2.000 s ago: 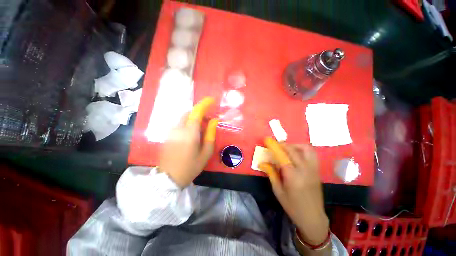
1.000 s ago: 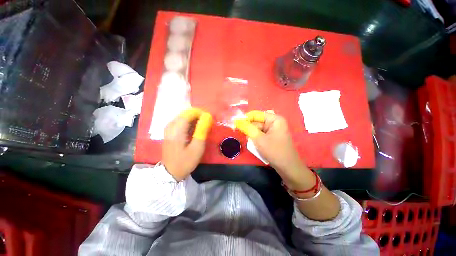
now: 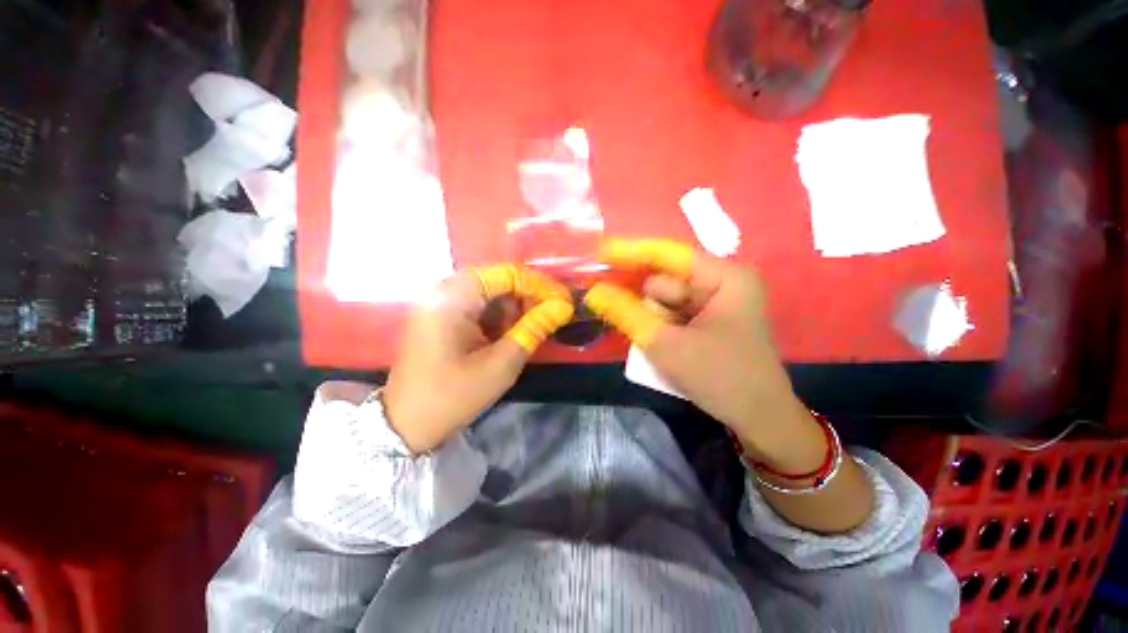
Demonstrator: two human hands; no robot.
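The small dark round watch head (image 3: 581,330) lies at the mat's near edge, partly hidden by my fingertips. My left hand (image 3: 476,340), with yellow finger cots, has thumb and finger together at its left side. My right hand (image 3: 699,328), also with yellow cots, has its thumb at the right side and a finger above. Whether either hand grips the watch head or a clear film between the fingertips cannot be told. Glossy clear film stickers (image 3: 554,186) lie just beyond. A cream-white card (image 3: 653,373) shows partly under my right hand.
A film strip (image 3: 377,124) lies on the red mat's left, white scraps (image 3: 235,254) beyond it. A glass bottle (image 3: 782,56) stands at the back. A folded wipe (image 3: 709,223), white wipes (image 3: 870,186) and a whitish disc (image 3: 934,318) lie right. A red tray (image 3: 1021,532) is lower right.
My right hand first left the card, reached the film stickers, then came back towards the watch head. My left hand has moved right to the watch head. The view has shifted closer.
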